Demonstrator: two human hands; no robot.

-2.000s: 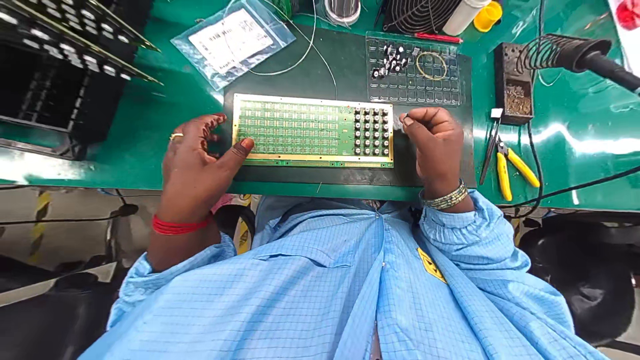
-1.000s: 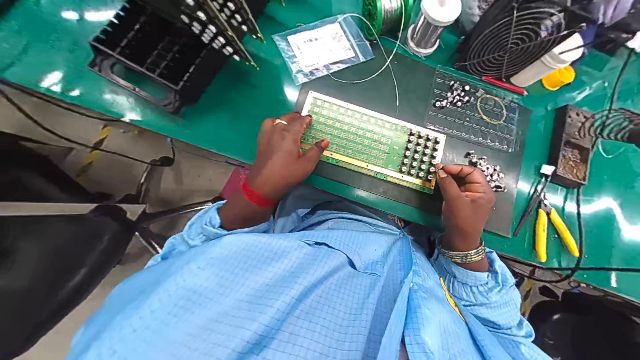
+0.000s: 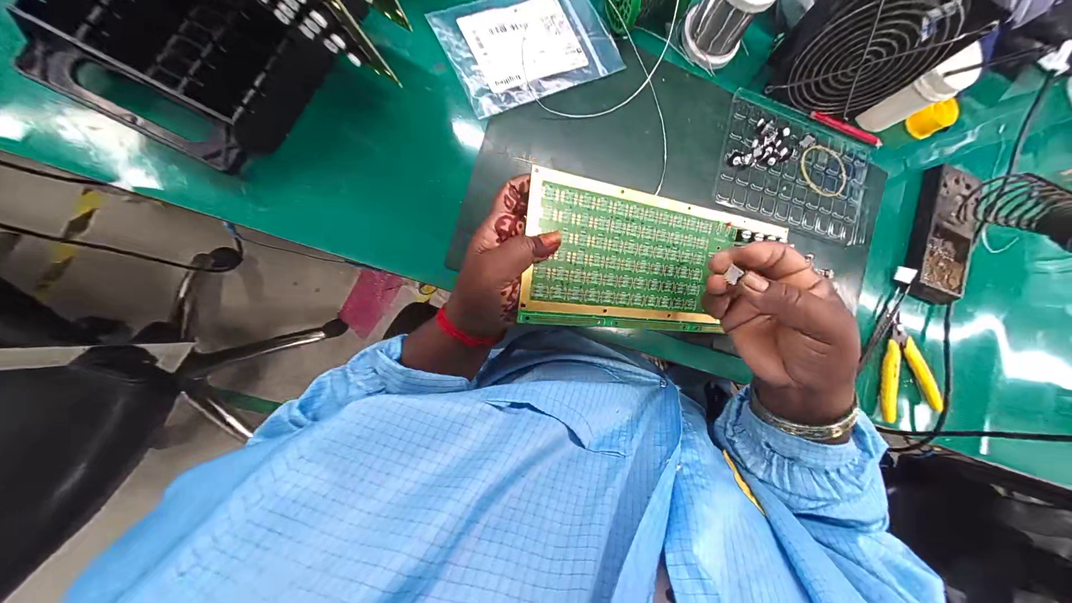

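Note:
My left hand (image 3: 502, 260) grips the left end of a green circuit board panel (image 3: 624, 247), its thumb on the top face. Between the thumb and fingers of my right hand (image 3: 779, 314) is a small silvery component (image 3: 734, 274), held over the board's right end. Black round components (image 3: 758, 236) stand in rows at that end, mostly covered by my right hand. Beyond the board, a clear plastic tray (image 3: 783, 197) holds loose black-and-silver components (image 3: 764, 144) and a thin yellowish ring (image 3: 823, 171). More loose parts lie partly hidden behind my right hand.
A dark mat (image 3: 586, 138) lies on the green bench. Yellow-handled pliers (image 3: 909, 377), a soldering iron stand (image 3: 945, 234), a red pen (image 3: 846, 128) and a black fan (image 3: 871, 59) are at the right. A plastic bag (image 3: 523, 50), solder wire (image 3: 662, 126) and a black rack (image 3: 176, 84) lie beyond and left.
The board's left end is now held in my left hand, with the board closer to the camera. My right hand has turned, showing a small silvery component between its fingertips. The view has shifted.

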